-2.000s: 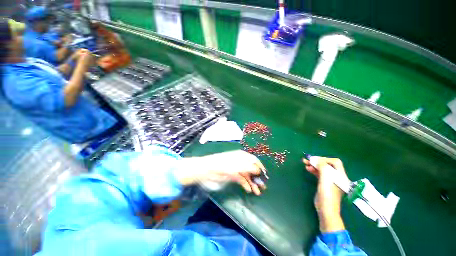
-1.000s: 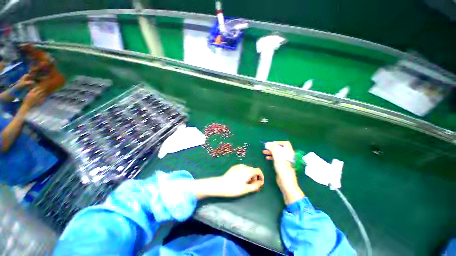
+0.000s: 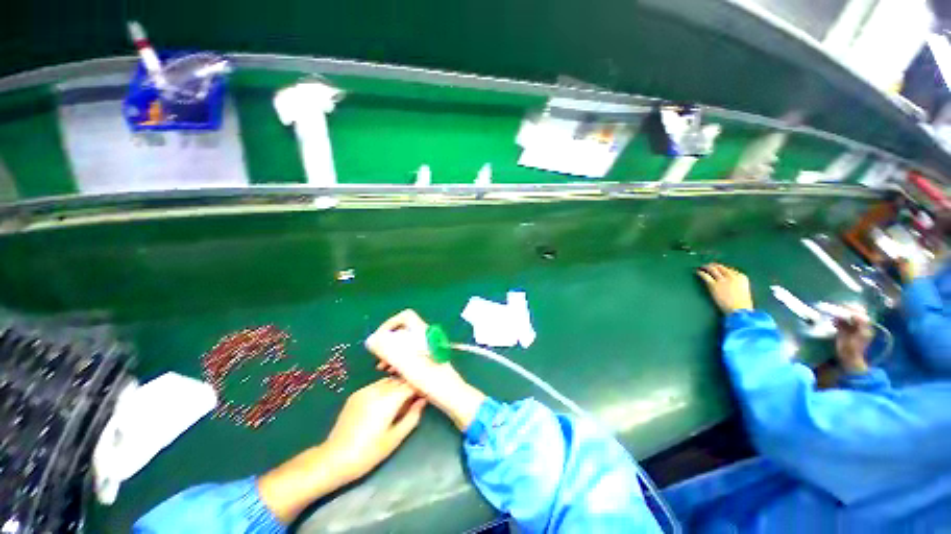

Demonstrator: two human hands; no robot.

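Note:
My left hand [image 3: 378, 426] and my right hand [image 3: 409, 353] are close together, fingertips meeting near the front edge of the green belt [image 3: 584, 355]. A bright green fitting [image 3: 438, 343] shows at my right hand, with a whitish hose [image 3: 521, 369] running from it over the right forearm. The pen barrel itself is hidden by the hand. Whatever my left fingers hold is hidden. Tiny red parts [image 3: 282, 394] lie in a C-shaped pile left of my hands.
White wipes lie at left [image 3: 156, 417] and right [image 3: 503, 319]. Clear trays [image 3: 47, 417] stand far left. A small bright piece [image 3: 345, 275] and dark pieces [image 3: 546, 252] lie on the belt. A blue bin [image 3: 175, 96] is behind. Another person's sleeve [image 3: 793, 396] and hand are at right.
The view has swung right, bringing other workers in at right and leaving those at left out. My hands have come together from apart.

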